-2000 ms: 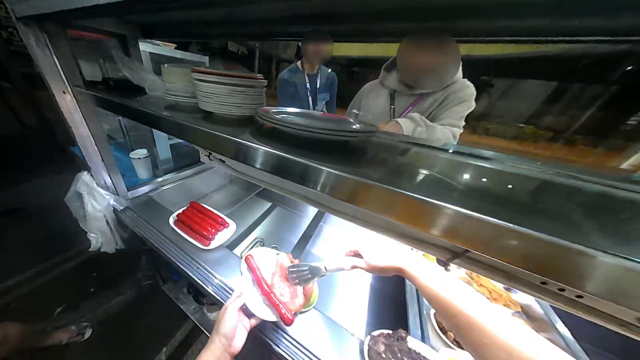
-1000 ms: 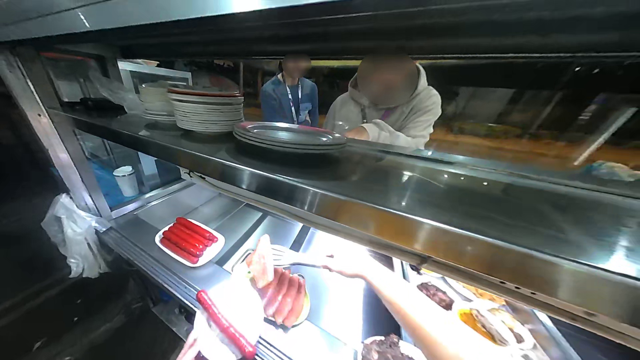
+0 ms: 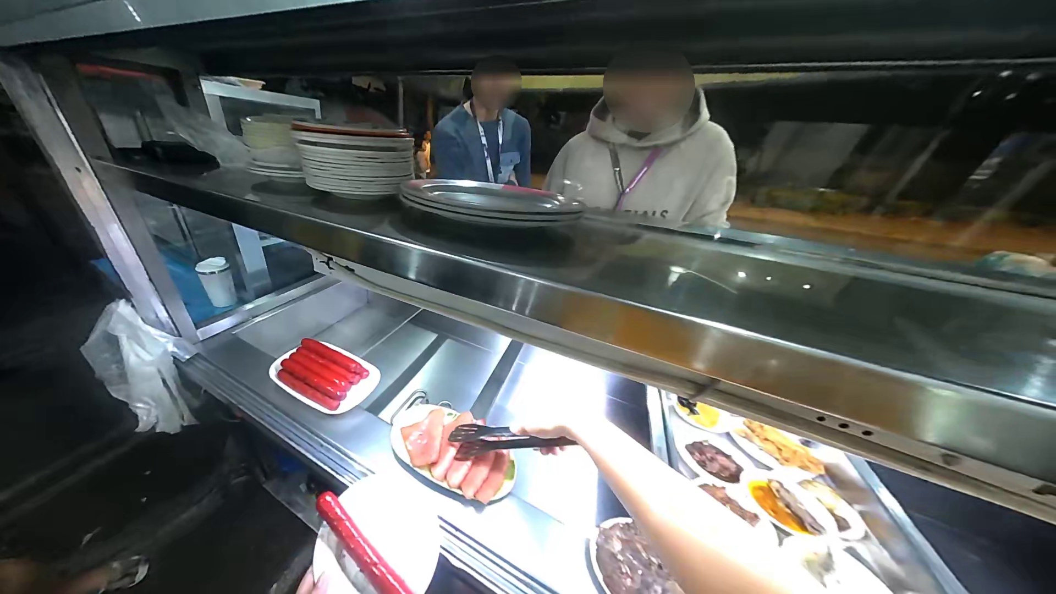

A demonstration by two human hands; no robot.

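My right hand (image 3: 553, 437) grips a pair of serving tongs (image 3: 499, 440), whose tips touch pink slices of meat (image 3: 474, 472) on an oval plate (image 3: 398, 437). At the bottom edge my left hand (image 3: 309, 584), mostly cut off, holds a white plate (image 3: 412, 520). One red sausage (image 3: 359, 540) lies on that plate. Several more red sausages (image 3: 318, 375) rest side by side on a white plate (image 3: 363, 403) at the left of the steel counter.
A steel shelf (image 3: 701, 297) crosses above the counter, bearing stacked plates (image 3: 355, 161) and metal oval trays (image 3: 491, 202). Several filled dishes (image 3: 714, 462) stand at the right, with a dish of dark food (image 3: 631, 557) nearer. Two people (image 3: 652, 165) are beyond the shelf. A plastic bag (image 3: 136, 367) hangs left.
The plate with one sausage in my left hand has moved away from the meat plate, toward the bottom edge. The tongs, which were over my held plate two seconds ago, are now on the meat slices.
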